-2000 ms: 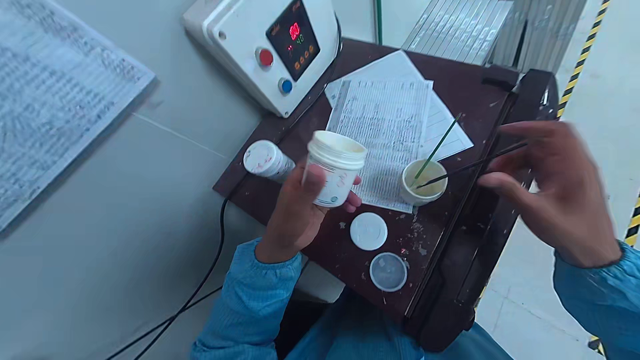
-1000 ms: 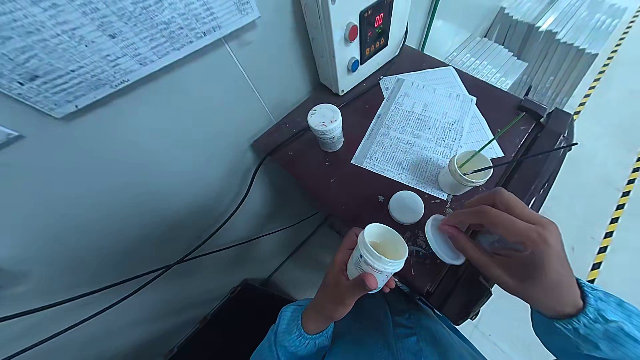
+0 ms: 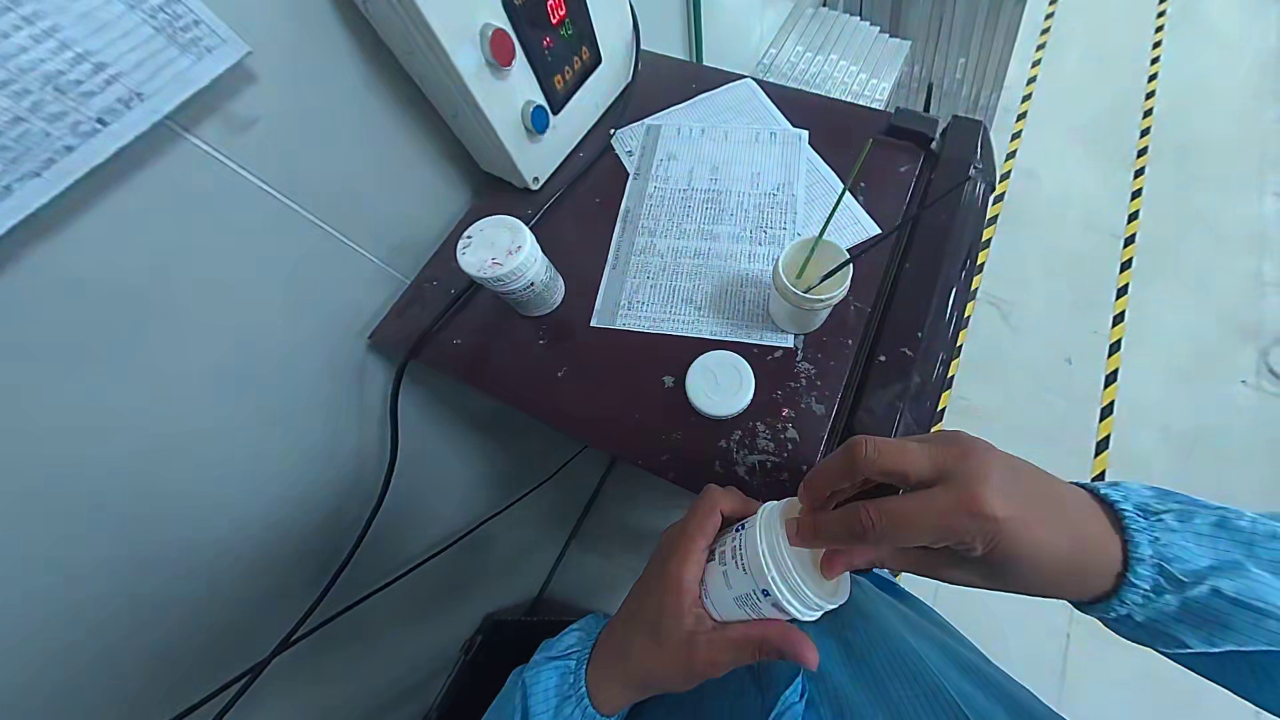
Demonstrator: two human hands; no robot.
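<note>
My left hand [image 3: 690,610] grips a white plastic jar [image 3: 745,575] with printed writing, tilted over my lap. The fingertips of my right hand [image 3: 925,510] press at the jar's mouth, on what looks like a pale inner disc; the fingers partly cover it. On the dark tabletop lies a round white lid [image 3: 720,384]. Behind it stands an open white jar [image 3: 803,310] with a green stick [image 3: 835,212] and a thin dark stick [image 3: 885,236] leaning in it. A lidded white jar [image 3: 512,268] with reddish smudges on its lid is at the left.
Printed sheets [image 3: 700,225] lie on the dark, paint-spotted table [image 3: 600,400]. A white control box [image 3: 500,90] with buttons and a lit display stands at its back left. Black cables [image 3: 393,440] hang at the left. Striped tape [image 3: 1125,270] marks the floor at the right.
My right hand let go of the dark stick, picked up the translucent disc beside the white lid, and moved to the mouth of the jar in my left hand. That disc's place on the table is bare.
</note>
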